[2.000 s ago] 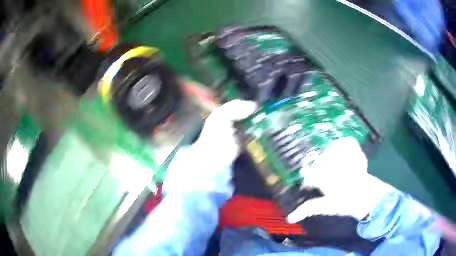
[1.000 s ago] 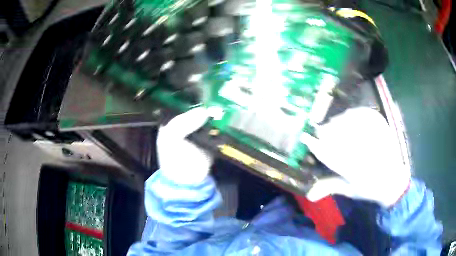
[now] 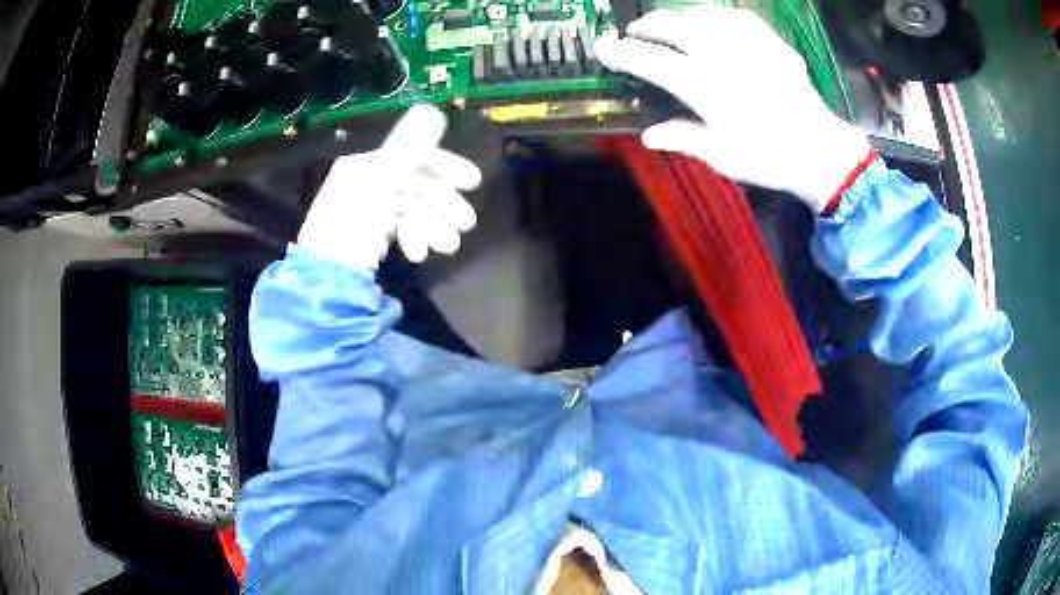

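A green circuit board (image 3: 453,84) in a dark carrier lies across the top of the view, cut off by the upper edge. Black cylindrical capacitors (image 3: 273,70) stand on its left part, grey upright parts (image 3: 535,52) near its middle. My left hand (image 3: 395,192), in a white glove, is at the front edge, one finger pointing up at it and the others loosely spread below, holding nothing visible. My right hand (image 3: 744,99), in a white glove with a red cuff edge, straddles the front edge: fingers over the board, thumb below.
A black bin (image 3: 99,407) at lower left holds green boards (image 3: 180,349) with a red strip across. A bundle of red strips (image 3: 738,273) hangs below the bench edge. A black cylinder (image 3: 918,23) is at upper right, beside a green surface (image 3: 1023,174) with a white-and-red edge.
The board has moved from over the green surface to the bench at upper left, now lower and level. My left hand has come off its edge. The view has turned left and down.
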